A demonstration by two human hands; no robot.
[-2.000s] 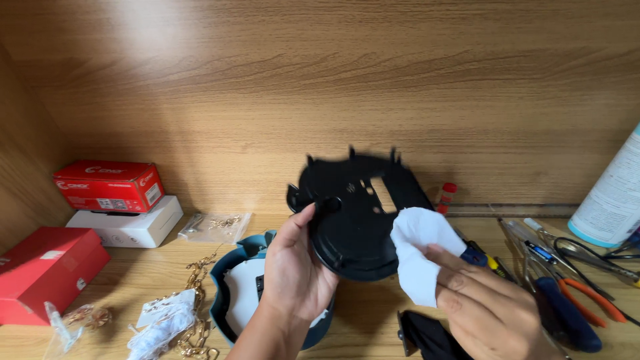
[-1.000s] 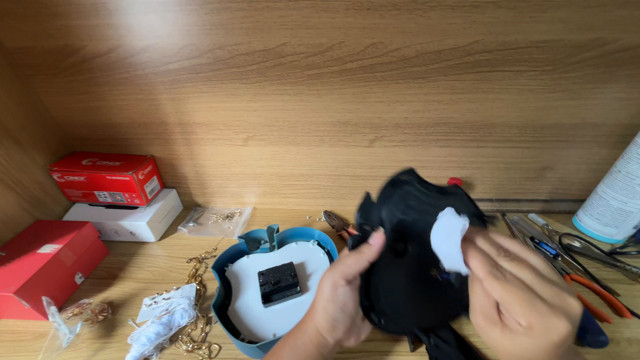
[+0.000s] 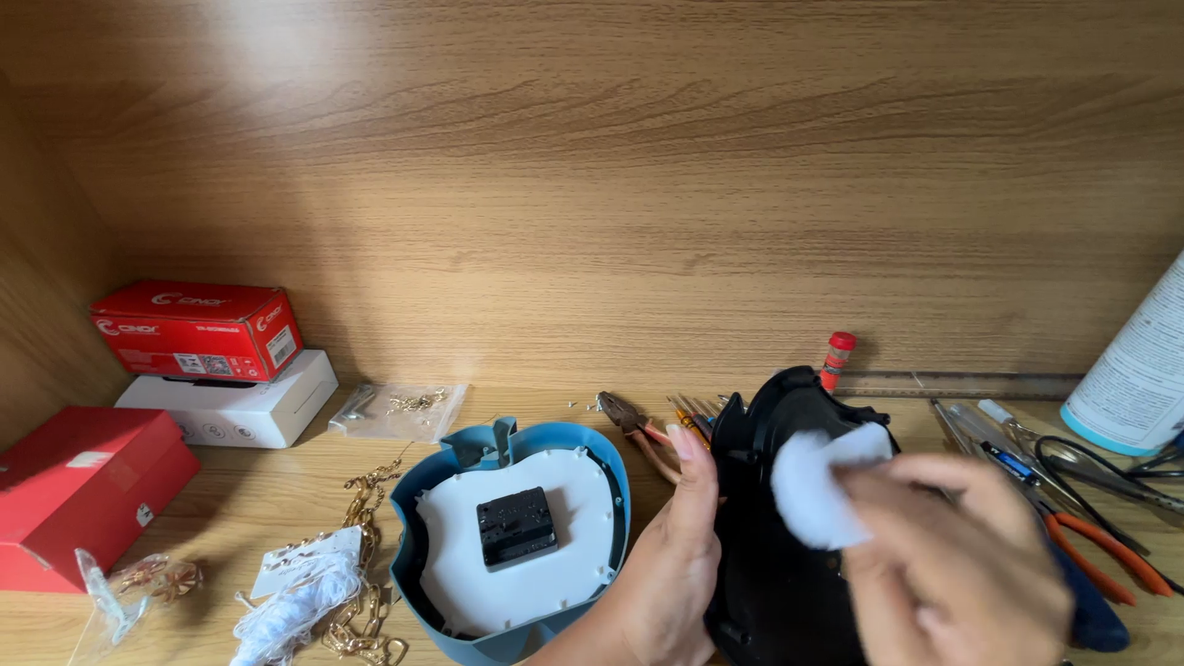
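My left hand (image 3: 680, 546) grips the left edge of a black plastic cover (image 3: 786, 573), which is tilted up with its hollow, rimmed side in view. Pinched in my right hand (image 3: 962, 546) is a white cloth or tissue (image 3: 819, 490), held against or just over the cover; both are motion-blurred. To the left of my left hand lies a blue apple-shaped clock housing (image 3: 622, 490) with a white inner plate (image 3: 462, 583). A square black clock movement (image 3: 516, 525) sits at the middle of that plate. The cover's lower part runs out of view.
At left are red boxes (image 3: 83, 490), a white box (image 3: 277, 407), a bag of small screws (image 3: 407, 412), gold chain (image 3: 356, 610) and white thread (image 3: 296, 601). Pliers (image 3: 638, 425), a red-capped tube (image 3: 837, 356), orange-handled pliers (image 3: 1101, 555) and a spray can (image 3: 1133, 370) lie or stand behind and right.
The black cover, held up over part of the blue housing two seconds ago, has moved right and been tilted, uncovering the clock movement. The white cloth has stayed in my right hand.
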